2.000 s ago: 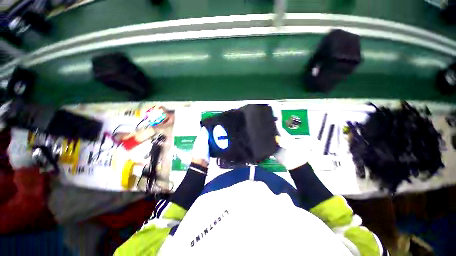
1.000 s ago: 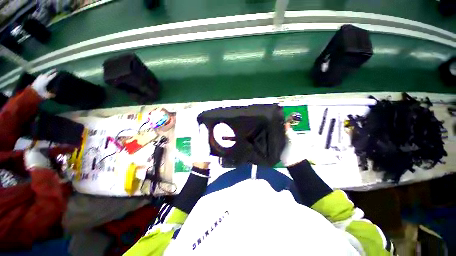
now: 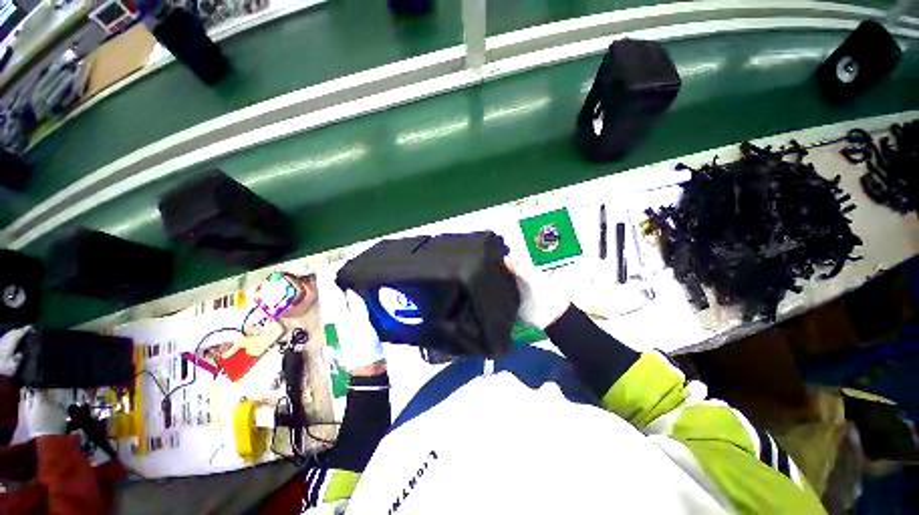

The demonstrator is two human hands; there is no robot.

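Observation:
A black boxy speaker cabinet (image 3: 443, 287) is held above the bench right in front of my body. It is tilted, with a pale round area on its left front face. My left hand (image 3: 359, 332), in a white glove, is against its left side. My right hand (image 3: 536, 298), in a white glove, grips its right side. The fingers of both hands are partly hidden by the cabinet. A small dark part shows under its lower edge.
A green conveyor (image 3: 403, 171) beyond the bench carries several black cabinets. Right: green square (image 3: 550, 238) with a small metal part, two dark sticks, tangled black heap (image 3: 761, 231). Left: yellow tool (image 3: 246, 431), corded black tool (image 3: 293, 387), round multicoloured item (image 3: 275, 295). A co-worker's red sleeve (image 3: 69, 471) is far left.
The view has turned, so the bench slants. The cabinet in my hands has been tilted and its top side shows more. The co-worker's gloved hand has left the conveyor cabinet.

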